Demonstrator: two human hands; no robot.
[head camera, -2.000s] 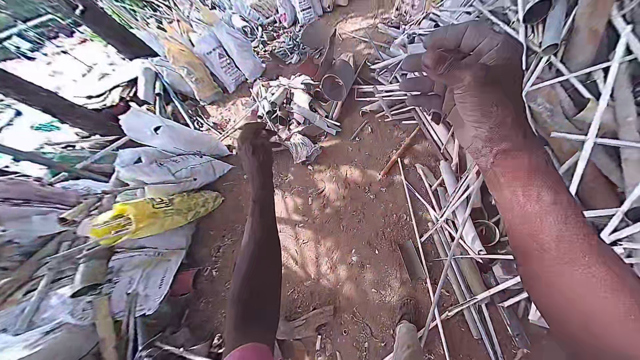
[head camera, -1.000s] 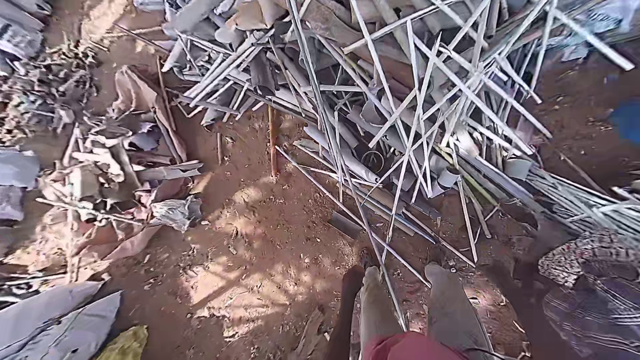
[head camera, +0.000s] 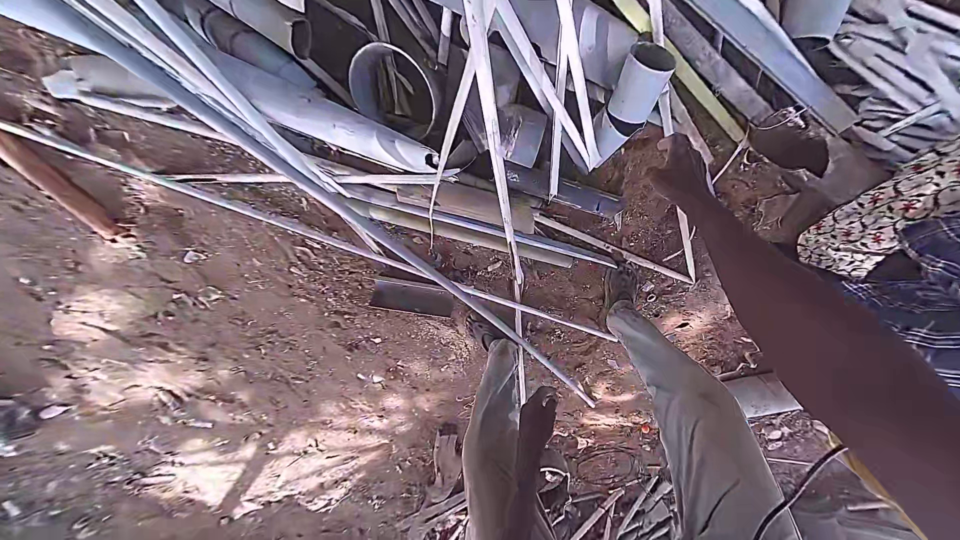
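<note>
My right hand (head camera: 679, 169) is closed at a thin white plastic strip (head camera: 686, 244), which shows above and below the fist. A short white pipe piece (head camera: 641, 82) lies just left of it, on the pile. Low in the middle, my left hand (head camera: 538, 412) hangs in front of my legs, beside the lower end of a long white strip (head camera: 499, 172); whether it grips that strip is unclear. Long grey-white strips (head camera: 300, 172) cross from upper left to the centre, over a grey pipe (head camera: 337, 124). A dark half-round offcut (head camera: 411, 298) rests on the soil.
Split pipes and strips pile up along the top, with a large open pipe end (head camera: 394, 90) among them. A brown stick (head camera: 64, 184) lies at the left. Patterned cloth (head camera: 874, 202) is at the right edge. Scraps (head camera: 600, 510) surround my feet.
The view has swung right and down to the pipe pile. My right hand, raised and away from the strips two seconds ago, is now low at a white strip. My left arm has come down beside my legs.
</note>
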